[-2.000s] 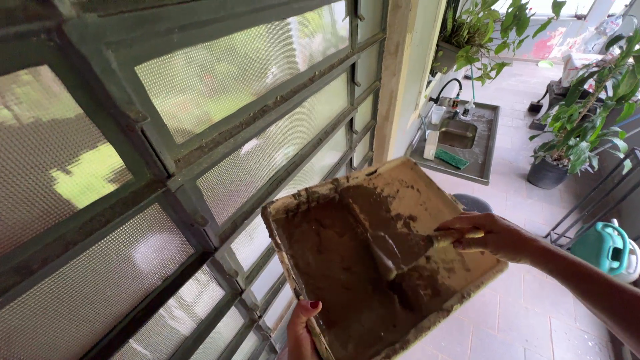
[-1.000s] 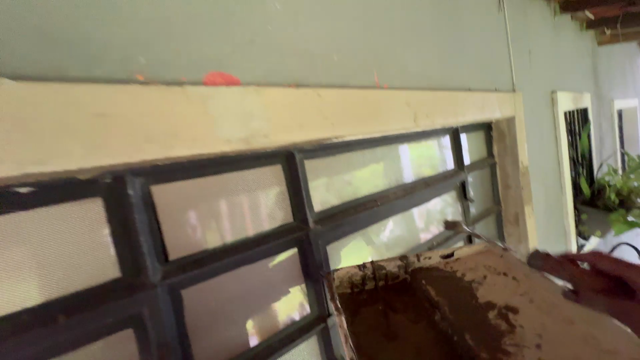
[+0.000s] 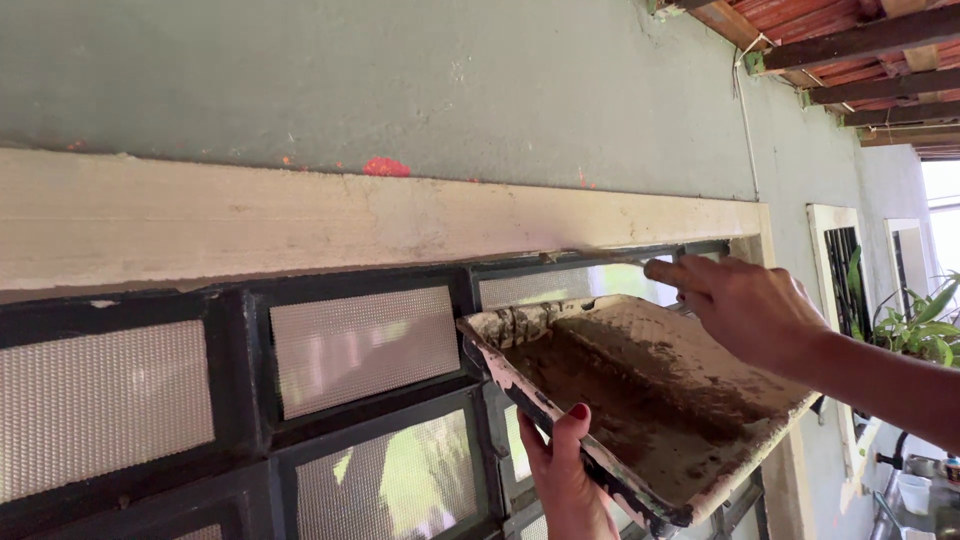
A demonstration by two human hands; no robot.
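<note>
My left hand (image 3: pixel 566 476) grips the near side edge of a paint tray (image 3: pixel 720 375), which holds brown, mud-like material and has smears on its sloped part. Above the tray, my right hand (image 3: pixel 739 307) is closed around the handle of a spatula-like tool (image 3: pixel 660 271). The tool's far end is blurred and lies by the underside of the cream band (image 3: pixel 390 214) over the window; whether it touches cannot be told. Directly behind the tray is the dark metal window frame (image 3: pixel 251 360) with textured glass panes (image 3: pixel 364 349).
A green-grey wall (image 3: pixel 450 90) with a red patch rises above the band. Dark roof beams (image 3: pixel 870 52) cross the upper right. Further along are a small barred window (image 3: pixel 844 270), a leafy plant (image 3: pixel 919 322) and a white cup (image 3: pixel 915 493).
Two seconds ago the tool was in the tray's brown material; now my right hand holds it up by the cream band. The tray has been raised to the window's top. The view has swung upward.
</note>
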